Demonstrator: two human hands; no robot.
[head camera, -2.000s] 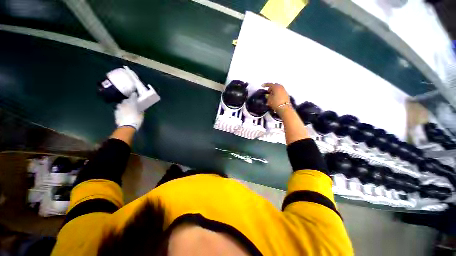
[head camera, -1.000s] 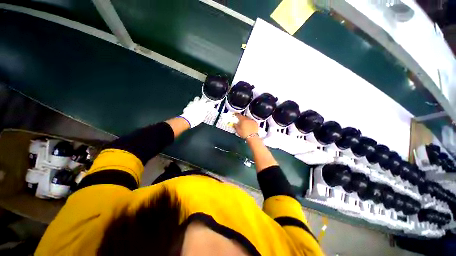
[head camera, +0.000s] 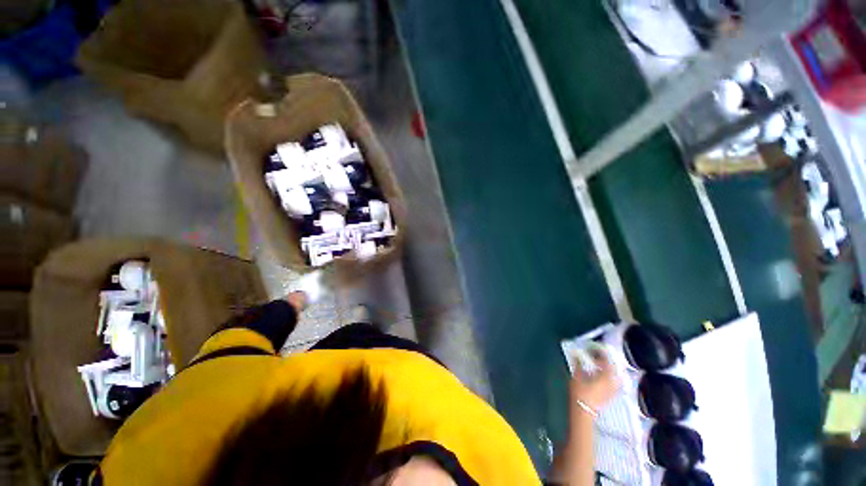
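Note:
White security cameras with glossy black heads (head camera: 667, 396) stand in a row on the bench at the lower right. My right hand (head camera: 593, 382), bare with a bracelet, is at the white bracket (head camera: 575, 353) of the end camera. Its fingertips overlap the bracket, and whether they grip it is unclear. My left hand (head camera: 310, 284), in a white glove, is blurred and low, beside the cartons and away from the bench. Its fingers cannot be made out. More white cameras lie packed in an open carton (head camera: 249, 142) just ahead of my left hand.
Another open carton (head camera: 214, 285) at the left holds cameras. A third carton (head camera: 142, 66) stands behind on the grey floor. The long green bench (head camera: 484, 171) runs along my right, with metal rails (head camera: 608, 249) and a white sheet (head camera: 736, 399) behind the row.
The view has turned left toward the cartons. My left hand has left the row's end camera and moved down beside the cartons. My right hand has shifted to the end camera's bracket.

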